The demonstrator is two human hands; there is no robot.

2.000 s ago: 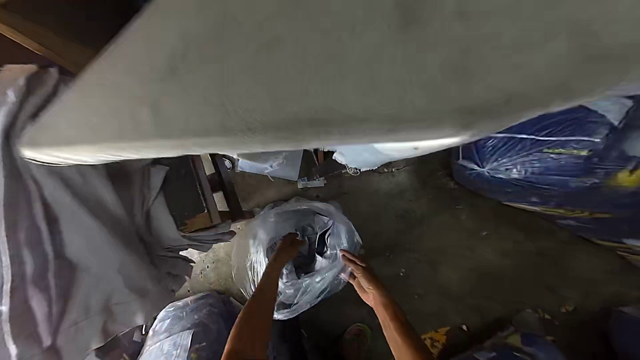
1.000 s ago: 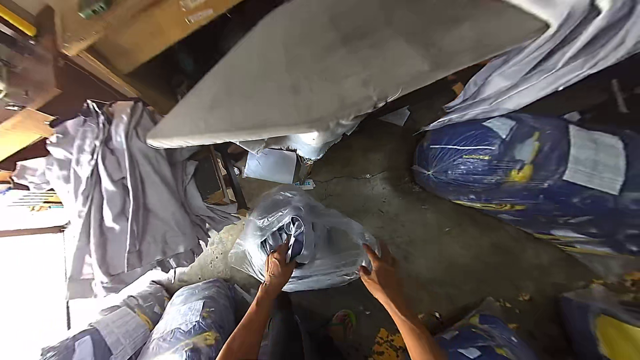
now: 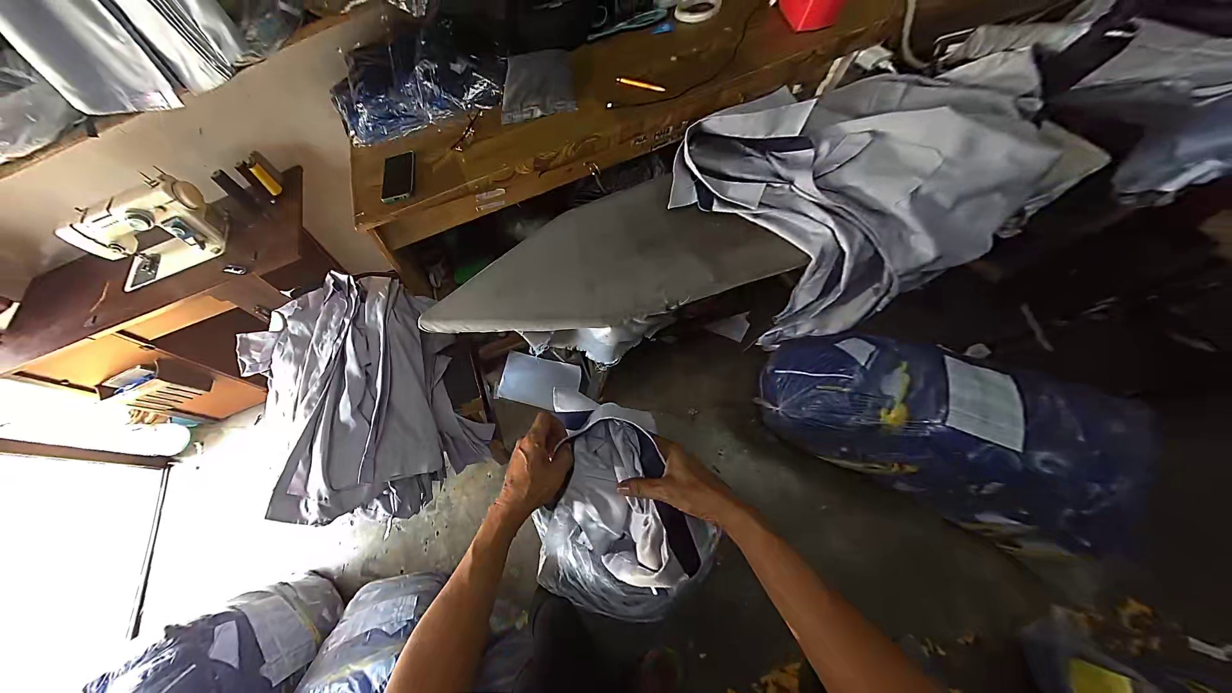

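A light grey shirt with a dark inner collar is partly out of a clear plastic bag, which surrounds its lower part. My left hand grips the shirt by one side of its collar. On the other side, my right hand holds the shirt's edge between thumb and fingers. The bag's bottom is near my legs.
An ironing board stands ahead, a grey shirt draped over it. Grey garments hang at left, near a sewing machine. A wooden table is behind. Wrapped blue bundles lie right and lower left.
The grey shirt has risen out of the clear bag with both my hands at its collar. A second earlier, my right hand was at the bag's edge. The view has widened toward the table.
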